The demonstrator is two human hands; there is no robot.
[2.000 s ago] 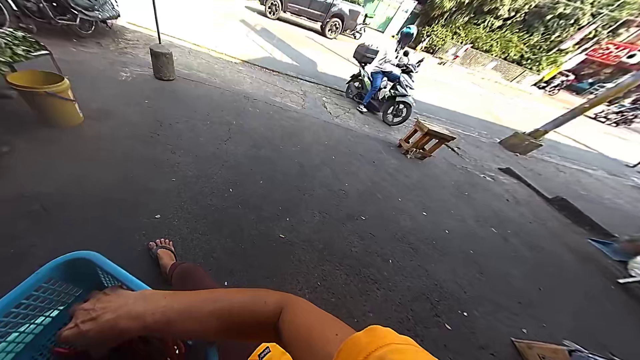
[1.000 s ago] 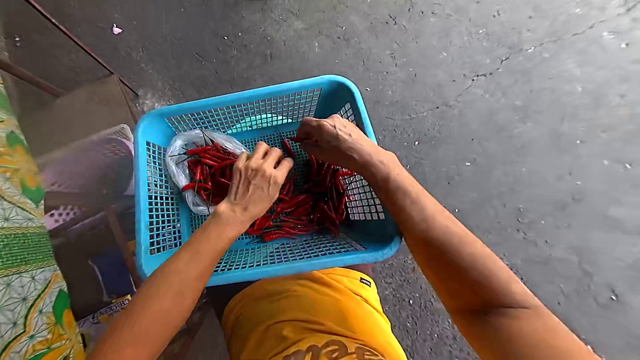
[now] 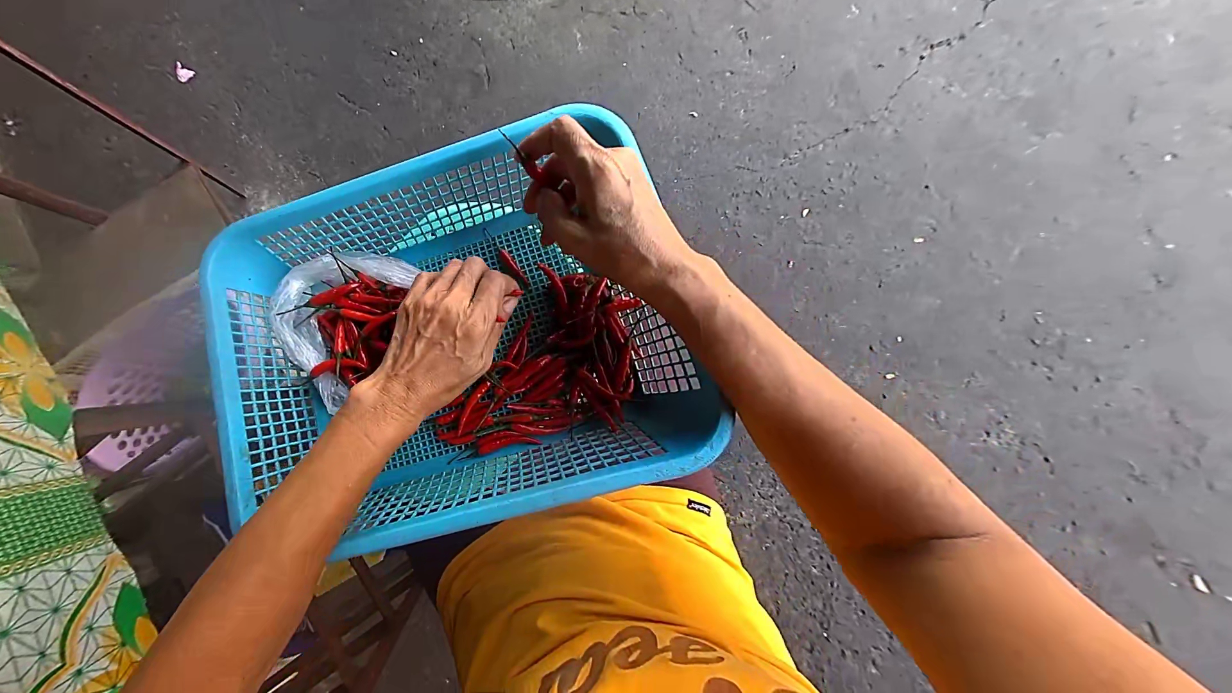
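A blue plastic mesh basket (image 3: 223, 385) rests at my lap, tilted in view. In its left part lies a clear plastic bag (image 3: 303, 332) holding red chili peppers (image 3: 351, 318). A loose heap of red chilies (image 3: 577, 361) fills the middle and right of the basket floor. My left hand (image 3: 448, 332) is over the basket beside the bag, a red chili at its fingertips. My right hand (image 3: 597, 197), raised over the far right rim, pinches a red chili (image 3: 531, 168) by the body, its dark stem pointing up and left.
Grey concrete floor (image 3: 924, 241) with a crack and small debris surrounds the basket. On the left are a patterned cloth (image 3: 48, 520), a purple perforated plastic container (image 3: 125, 404), and thin metal bars (image 3: 106, 111). My yellow shirt (image 3: 616, 577) is just below the basket.
The view has swung from the street down to the basket. Since one second ago, my right hand has risen from the chilies toward the far rim, now with a chili in its fingers.
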